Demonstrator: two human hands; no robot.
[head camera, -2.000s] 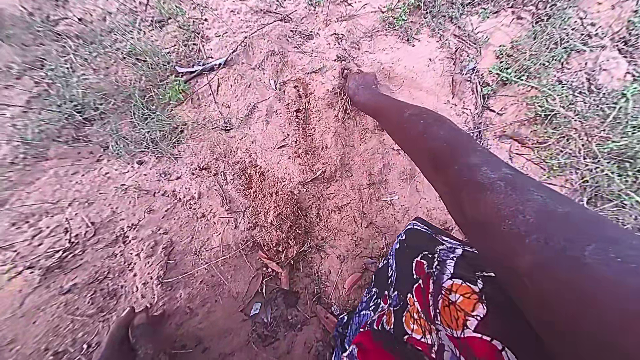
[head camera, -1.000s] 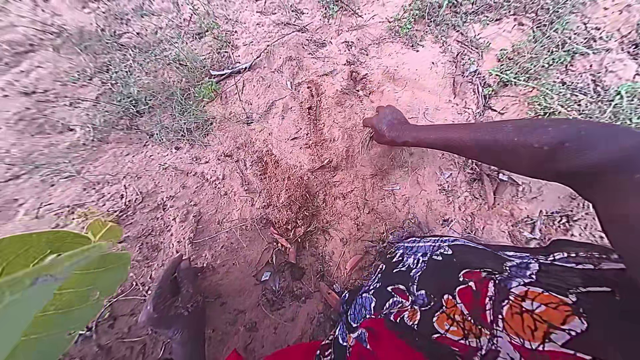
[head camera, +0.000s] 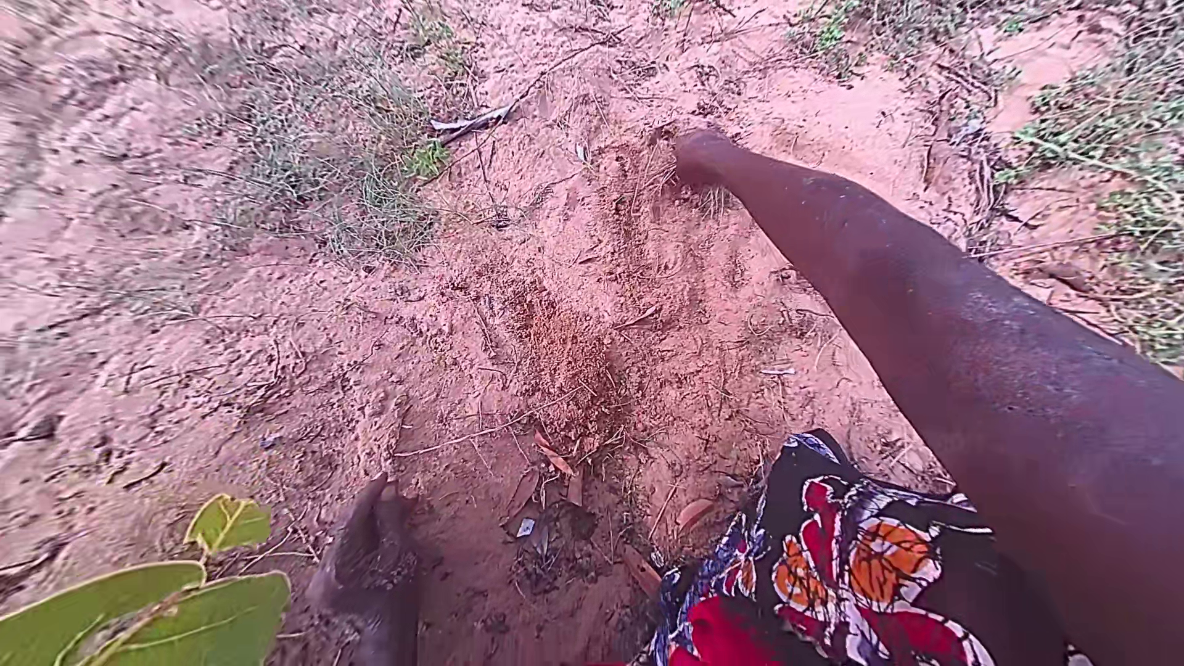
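My right hand is at the upper middle, at the far end of my outstretched arm. Its back faces me and its fingertips are hidden against the reddish sandy soil, so whether they hold anything does not show. Thin dry stalks lie just below the hand. Left of it a shallow furrow runs toward a patch of loose, crumbly orange-brown soil. My left hand is out of view.
What looks like a bare foot rests at the lower left, near broad green leaves. Patterned cloth covers the lower right. Dry leaves, a stick and low grass lie around; more greenery grows at right.
Since one second ago my right hand has reached farther forward along the ground, away from my body. The green leaves at the lower left were absent two seconds ago and appeared one second ago.
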